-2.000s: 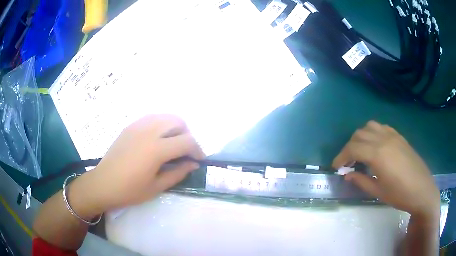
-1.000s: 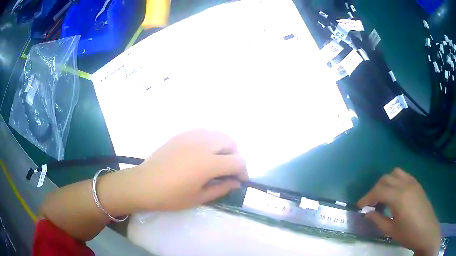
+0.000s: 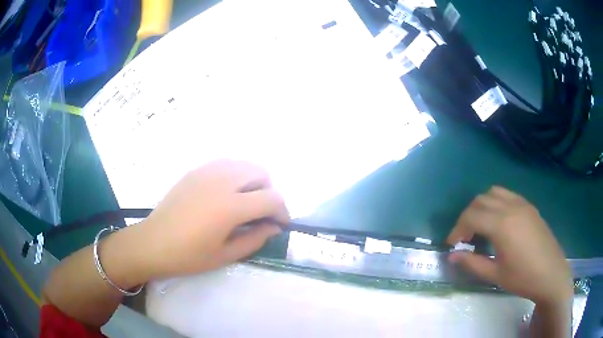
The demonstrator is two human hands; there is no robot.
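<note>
A black cable assembly [image 3: 348, 236] lies stretched along the far edge of a steel rule [image 3: 390, 261]. A white label [image 3: 378, 246] and short white sleeves sit on it. My left hand [image 3: 221, 221] pinches the cable near the rule's left part, thumb and fingers closed on it. My right hand [image 3: 506, 241] holds the cable's right end at a small white connector housing [image 3: 464, 247]. The cable passes behind my left hand and comes out at the left, ending in a white-tagged tip [image 3: 38, 248].
A glaring drawing sheet [image 3: 251, 99] lies beyond my left hand. A harness bundle [image 3: 522, 125] is at the right rear. A clear bag [image 3: 36, 145], a blue bin [image 3: 99, 39] and a yellow tool [image 3: 155, 18] are at left. A white padded roll [image 3: 330, 307] lies nearest me.
The camera view has shifted, moving the whole scene in the picture. Both hands keep their hold on the cable along the rule, with no clear change against it.
</note>
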